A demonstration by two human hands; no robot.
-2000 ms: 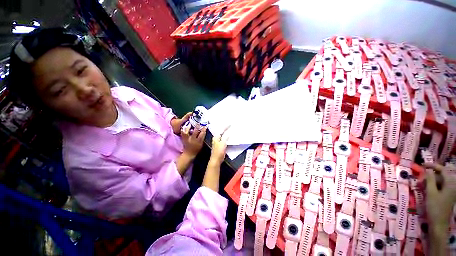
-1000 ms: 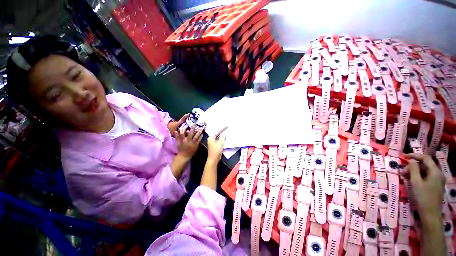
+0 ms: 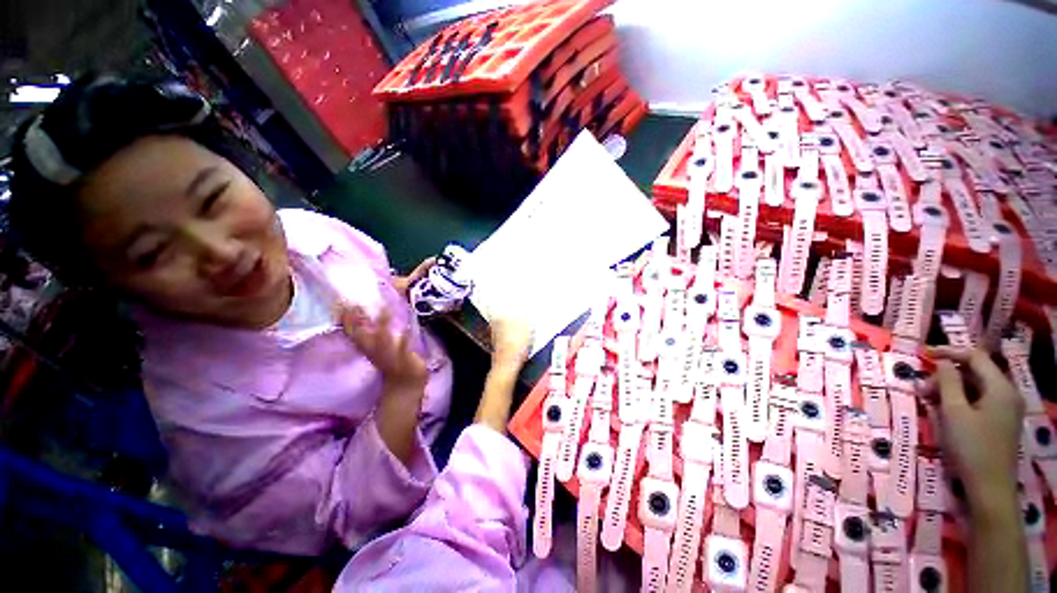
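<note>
A white paper sheet (image 3: pixel 568 238) lies tilted over the dark green bench, left of the watches. My left hand (image 3: pixel 510 338) is at its lower left corner, thumb and fingertips against the sheet's edge. Pale pink smartwatches (image 3: pixel 774 489) with long straps cover a red-orange tray (image 3: pixel 530 423) in front of me. Straps hang over its edge. My right hand (image 3: pixel 974 405) is over the right part of this tray, fingers bent, fingertips at a watch strap; whether it grips the strap is unclear.
A second stack of red trays (image 3: pixel 852 238) with pink watches stands behind. Red-orange trays with dark contents (image 3: pixel 510 99) stand at the bench's far end. A co-worker in pink (image 3: pixel 290 405) sits at left, one hand raised, the other holding a white-and-black bundle (image 3: pixel 442 283).
The paper sheet has turned and shifted left, uncovering watches and covering most of the bottle. The co-worker's one hand has lifted off the bundle. My right hand has barely moved in the last second.
</note>
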